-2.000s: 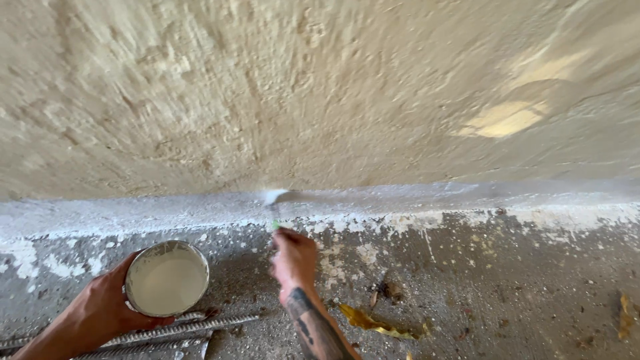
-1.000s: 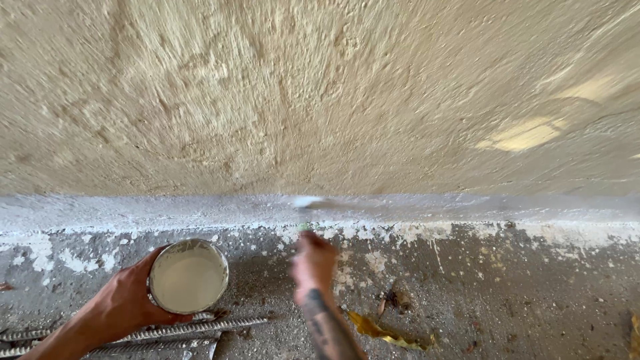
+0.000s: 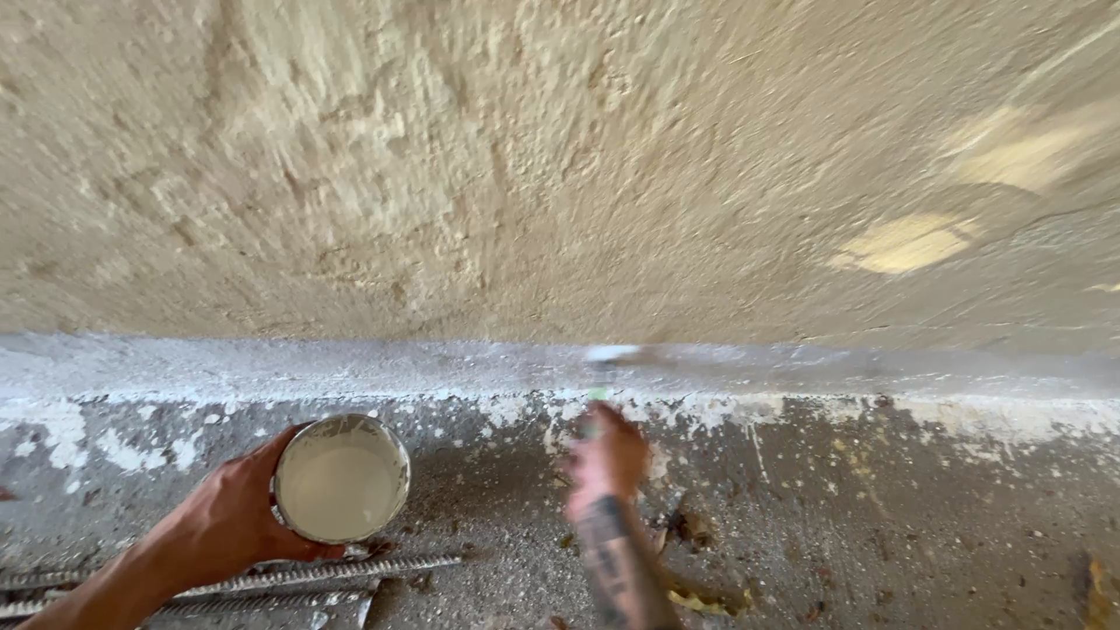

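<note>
My left hand (image 3: 241,516) is wrapped around a round container of off-white paint (image 3: 342,479) at the lower left, just above the floor. Blurred by motion, my right hand (image 3: 608,455) grips a paintbrush (image 3: 600,372) with a pale green handle. The white bristles touch the upper part of the whitish band (image 3: 420,366) along the foot of the wall. Above that band rises a rough, beige plastered wall (image 3: 525,192). The brush tip is to the upper right of the container.
Ribbed steel bars (image 3: 332,570) lie on the paint-spattered concrete floor (image 3: 831,525) beneath my left hand. Dry leaves (image 3: 700,602) are on the floor right of my right forearm, with another leaf (image 3: 1095,591) at the far right.
My right hand and the brush have moved right along the whitish band. The paint container in my left hand has also shifted a little to the right.
</note>
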